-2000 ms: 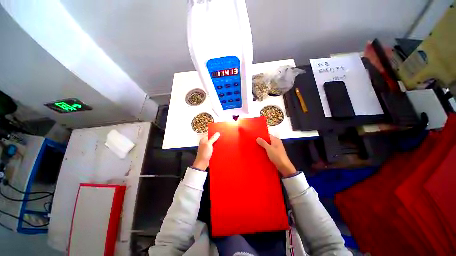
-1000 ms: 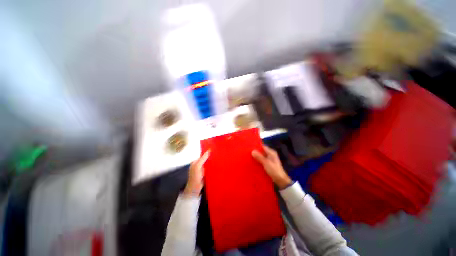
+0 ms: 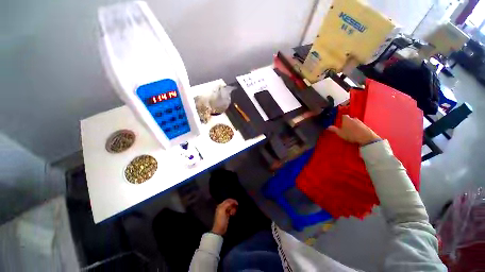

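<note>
The stack of red pieces (image 3: 340, 175) lies at the right on a blue support. My right hand (image 3: 355, 130) is on the upper left part of the stack, with a red piece under its fingers; whether it grips a piece is unclear. My left hand (image 3: 225, 212) is over my lap with its fingers curled, and no red piece shows in it. The white fastening machine (image 3: 143, 58) with its blue keypad (image 3: 165, 109) stands on the white table. Its setting dies (image 3: 190, 155) are at the table's front edge with no red piece there.
Brass parts fill cups left (image 3: 141, 169) and right (image 3: 221, 133) of the machine. A clear plastic bag (image 3: 218, 99) sits behind the right cup. A black phone (image 3: 269, 104) lies on a note sheet, near an orange pencil (image 3: 242, 112). A yellow machine (image 3: 345, 37) stands behind.
The view has turned right. The red piece held by both hands is gone from them. My right hand has moved to the stack, and my left hand has curled over my lap.
</note>
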